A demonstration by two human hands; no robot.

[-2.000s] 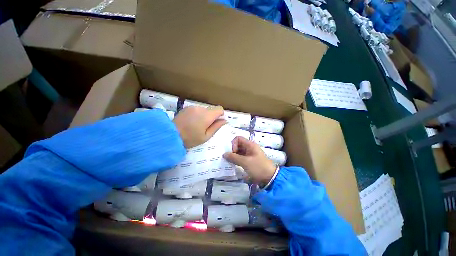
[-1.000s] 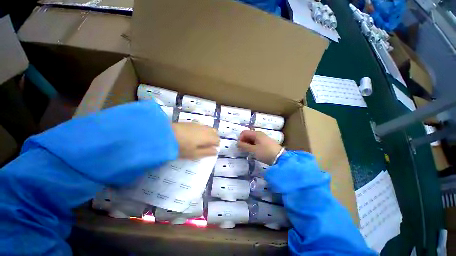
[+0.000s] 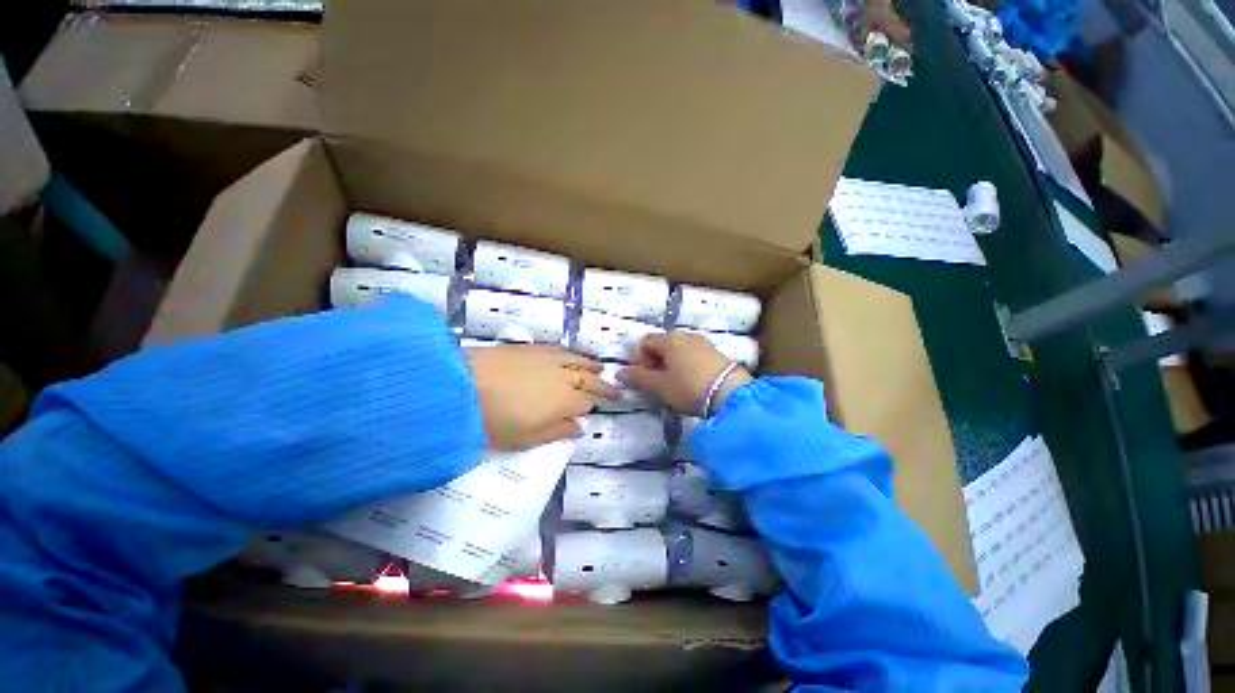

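Note:
White cylinders (image 3: 610,494) lie in tight rows in the open carton (image 3: 569,122). My left hand (image 3: 531,393) is over the middle rows, its fingertips at a cylinder. The label sheet (image 3: 467,515) hangs from under this hand, over the near-left cylinders; the grip on it is hidden, but it moves with the hand. My right hand (image 3: 681,371) is beside it, fingertips pinched together low on a cylinder in the same area. Whether a label is between its fingertips cannot be seen.
The carton's right flap (image 3: 887,406) leans out towards the green bench (image 3: 921,325). Printed sheets (image 3: 1023,542) and one loose cylinder (image 3: 982,207) lie on the bench. A sealed carton (image 3: 176,68) is behind left. A red glow (image 3: 522,590) shows at the near edge. Another person's hand is at the top.
The label sheet has swung from between my hands to the left, below my left hand. My right hand has let go of it and moved up to the cylinders. The view has shifted slightly.

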